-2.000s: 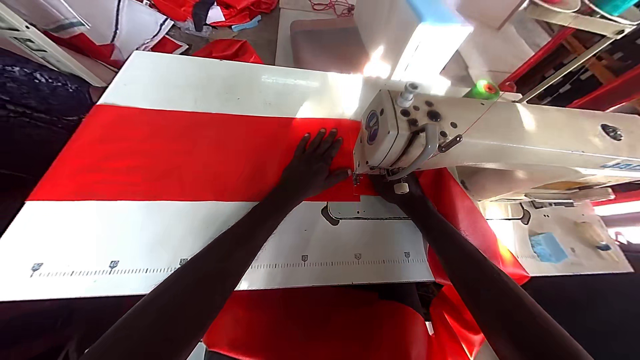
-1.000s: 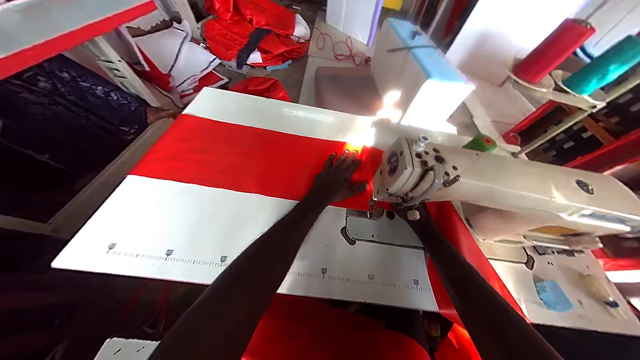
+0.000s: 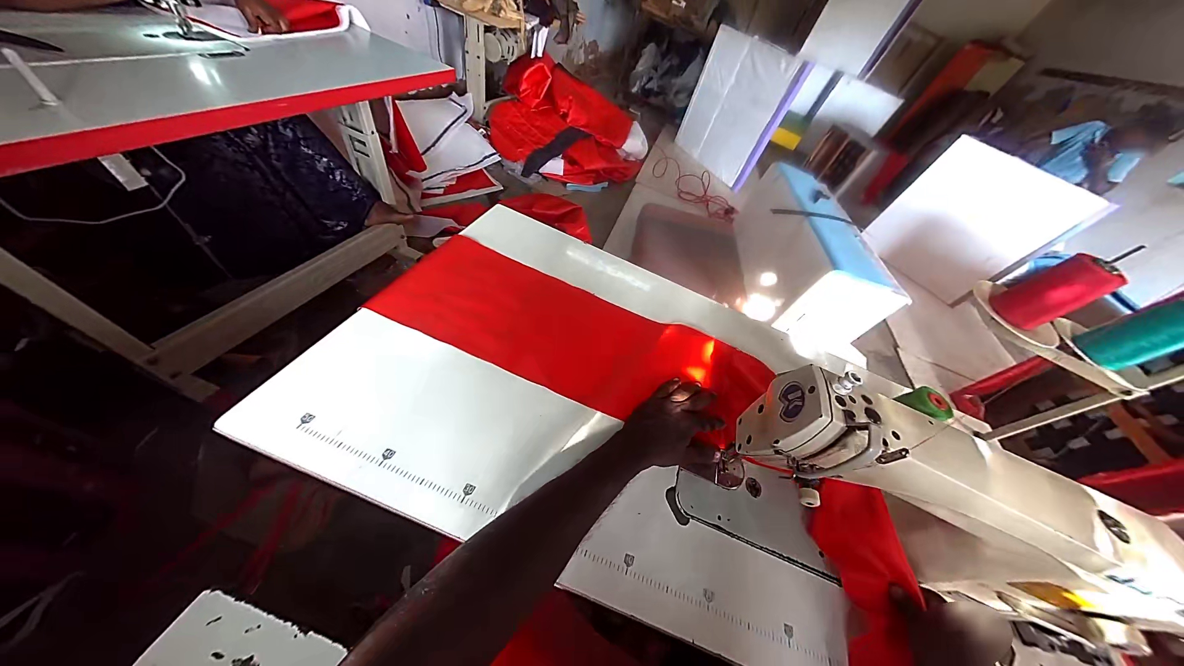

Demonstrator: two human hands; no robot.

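My left hand (image 3: 673, 424) lies on the red fabric (image 3: 527, 319), its fingers close to the presser foot (image 3: 728, 470) of the sewing machine (image 3: 962, 462). The fabric runs as a wide band along the white sewing table (image 3: 444, 388) and reaches under the machine head. On the far side of the needle, red cloth hangs over the near right edge of the table. My right hand (image 3: 943, 629) is low at the right, blurred, with its fingertips against that cloth; whether it grips it is unclear.
Red and green thread cones (image 3: 1059, 291) stand on a rack at the right. Behind the table is a white and blue box (image 3: 828, 245). Another sewing table (image 3: 305, 79) stands at upper left, with a person's hand on cloth. Red and white fabric (image 3: 564, 125) is heaped on the floor.
My right hand has moved from beside the needle toward the near right side, onto the hanging red cloth. My left hand stays on the fabric near the presser foot. The view has swung left.
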